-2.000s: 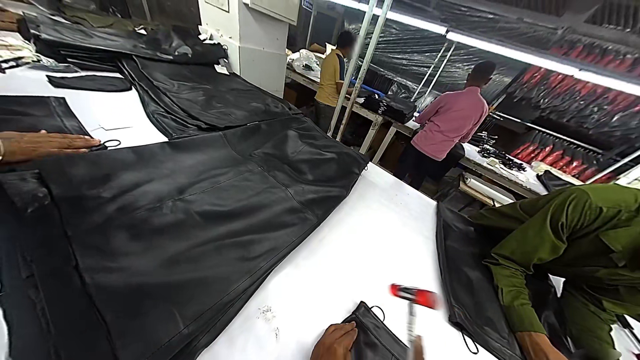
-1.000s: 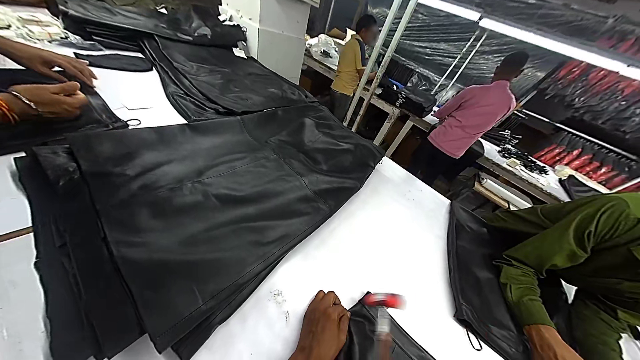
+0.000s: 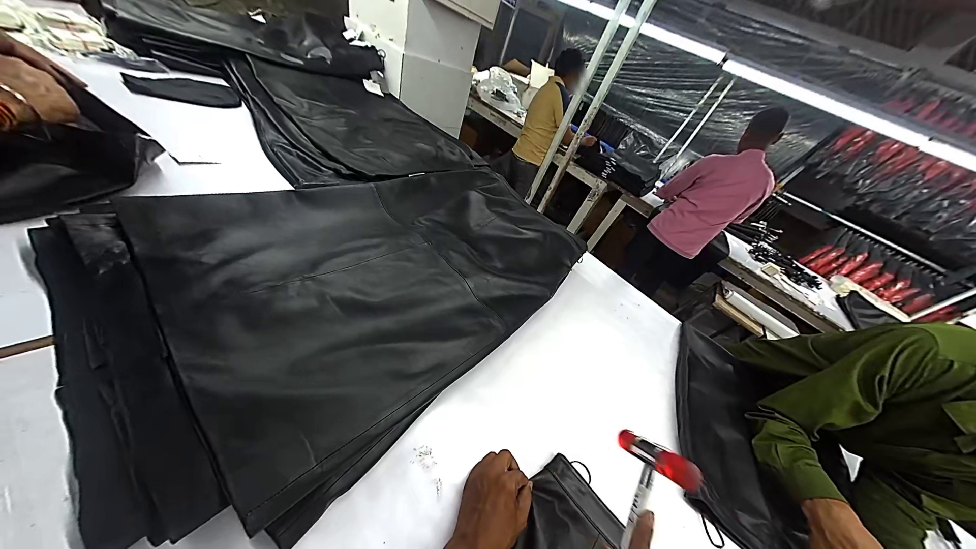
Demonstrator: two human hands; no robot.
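At the bottom centre, my left hand (image 3: 494, 499) is closed on the edge of a black leather piece (image 3: 568, 507) with a thin loop at its corner. To its right my right hand (image 3: 643, 531), mostly cut off by the frame's lower edge, grips the handle of a red-headed mallet (image 3: 660, 460). The mallet's head is raised above the leather piece and slightly blurred. Left of my hands, a stack of large black leather garment panels (image 3: 328, 305) covers much of the white table (image 3: 534, 381).
A co-worker in a green sleeve (image 3: 862, 381) leans over black leather (image 3: 717, 427) at the right. Another person's hand (image 3: 38, 88) handles black leather at the upper left. Further leather piles (image 3: 343, 114) lie behind. Two people stand at a back bench beyond metal poles (image 3: 587, 107).
The mallet has been raised and swung to the right since a second ago. The leather at the upper left, flat before, is now lifted and bunched by the co-worker's hand.
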